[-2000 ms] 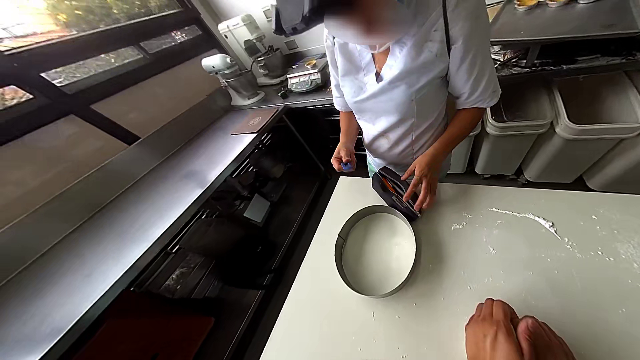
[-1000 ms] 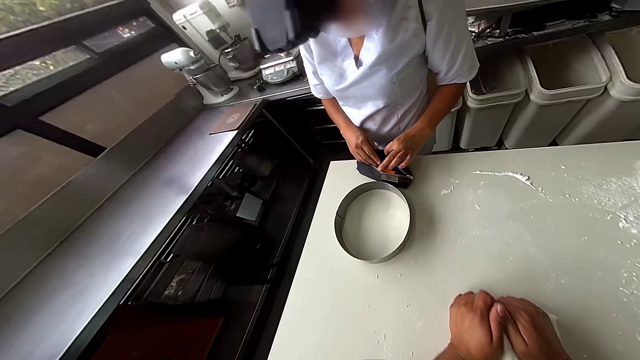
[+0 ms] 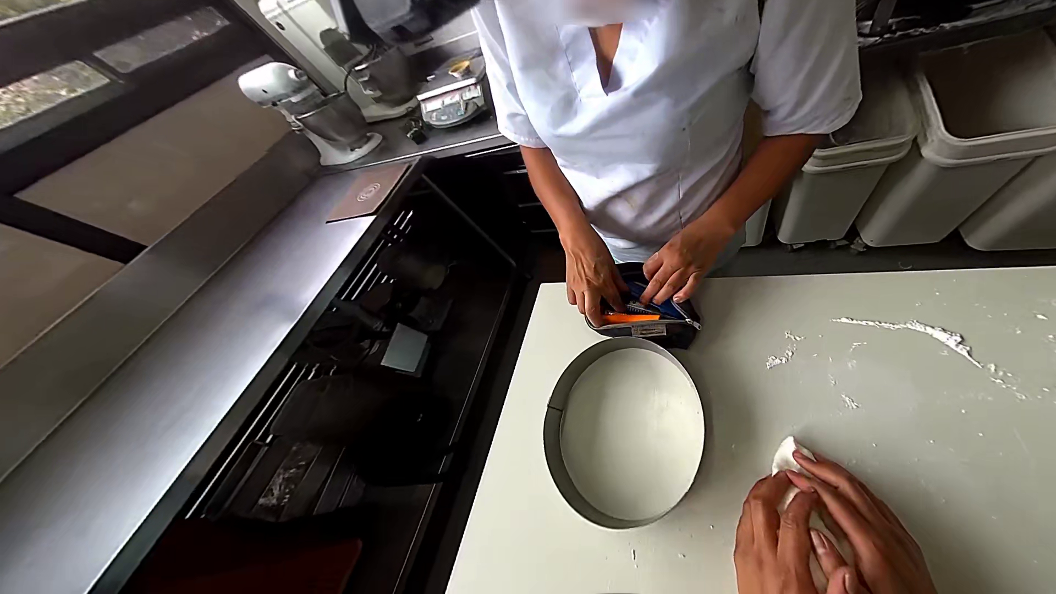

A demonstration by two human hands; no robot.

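White dough (image 3: 794,459) shows in part at the lower right, on the pale worktop, mostly covered by my two hands. My left hand (image 3: 775,528) lies against its left side, fingers bent. From the right, my right hand (image 3: 866,520) rests over the dough, its fingers reaching across it and touching the left hand. A round metal ring (image 3: 554,437) stands on the worktop to the left of my hands. Beyond the ring, another person's two hands are in an unzipped dark pouch (image 3: 681,330) with an orange item (image 3: 631,318) inside.
Streaks of white flour (image 3: 940,334) lie on the worktop (image 3: 775,301). The person in a white top stands at its far edge. At left runs a steel counter (image 3: 247,297) with a stand mixer (image 3: 309,111) and a scale (image 3: 452,99). Pale bins (image 3: 841,190) stand at the back right.
The other person's hands have come together at the pouch, which now shows unzipped. More white dough shows between my hands, which have stayed together. The view has shifted.
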